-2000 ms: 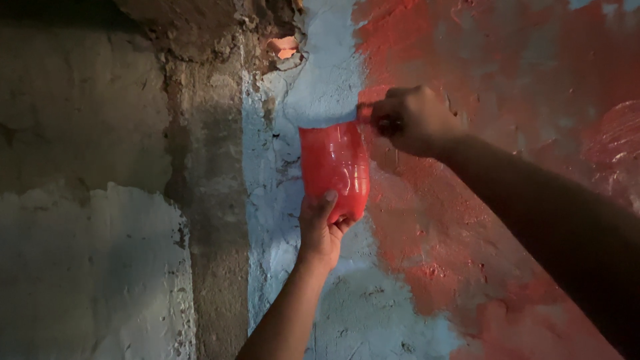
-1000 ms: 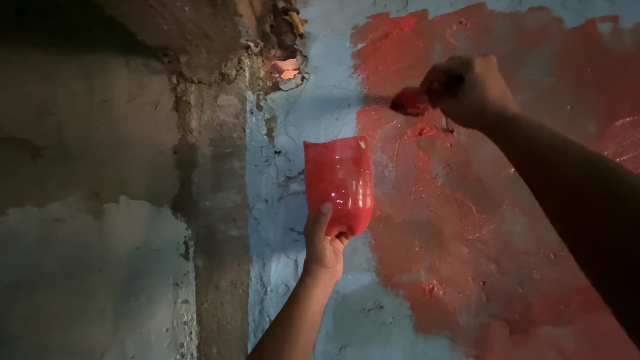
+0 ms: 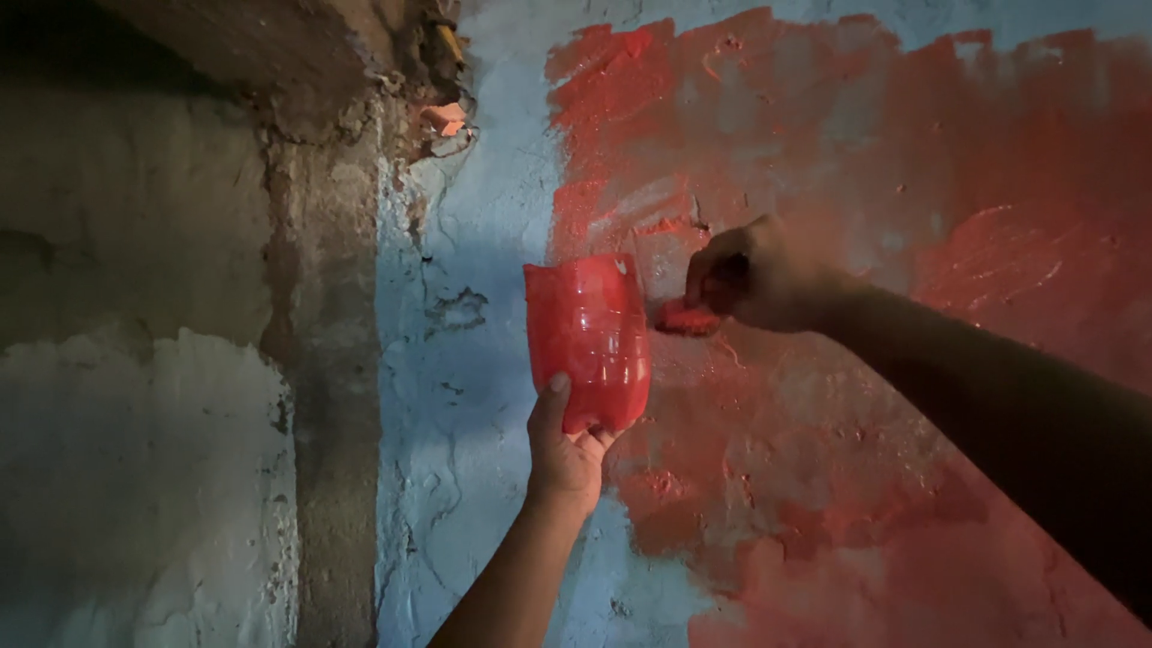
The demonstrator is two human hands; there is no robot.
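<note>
My left hand (image 3: 571, 450) grips the base of a cut plastic bottle (image 3: 589, 342), coated red with paint, and holds it upright in front of the wall. My right hand (image 3: 756, 274) is closed around a paintbrush, whose handle is mostly hidden by the fingers. The red-covered bristles (image 3: 688, 319) show just right of the bottle, close to the wall. Around both hands the wall carries uneven red paint (image 3: 810, 135), thin in places, over a light blue coat (image 3: 504, 180).
At the left stands a rough bare concrete column (image 3: 333, 405) beside a grey wall face (image 3: 135, 468). Broken masonry with an exposed orange brick piece (image 3: 445, 118) shows at the upper left. Cracks and chips mark the blue strip.
My right hand with the brush has come down from the upper part of the red area to beside the bottle. A fresh bright red streak shows near the top left of the painted area.
</note>
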